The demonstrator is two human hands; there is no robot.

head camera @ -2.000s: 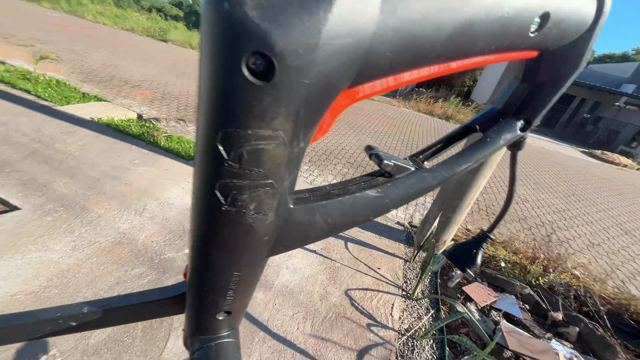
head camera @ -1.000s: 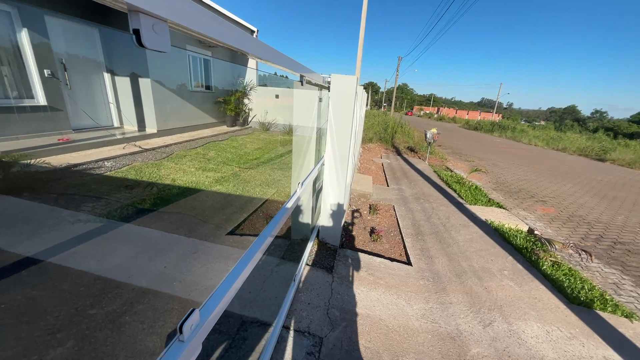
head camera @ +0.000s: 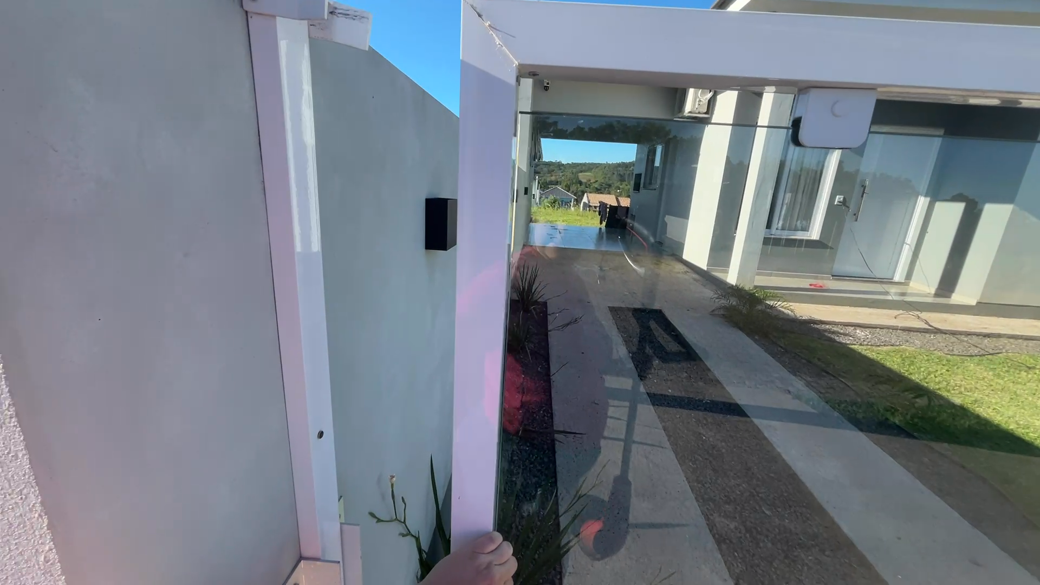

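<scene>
My left hand [head camera: 478,561] is at the bottom centre, its fingers curled around the lower visible part of the white upright edge [head camera: 479,325] of a glass-panelled metal gate. Clear glass [head camera: 780,357] fills the gate, topped by a broad white rail [head camera: 731,45] with a small white box [head camera: 835,118] on it. To the left, a gap separates this upright from a white metal post [head camera: 296,284] fixed on the grey wall. My right hand is not in view.
A black wall box [head camera: 440,223] sits on the grey wall [head camera: 374,244] beyond the gap. Spiky plants [head camera: 435,504] grow low by the gate edge. Through the glass show a paved driveway [head camera: 780,455], a lawn [head camera: 959,390] and a house with a pale door [head camera: 881,203].
The view has swung from a black frame with a red strip, to the gate and pavement, and now to the gate's end. My left hand has come into view on the white upright.
</scene>
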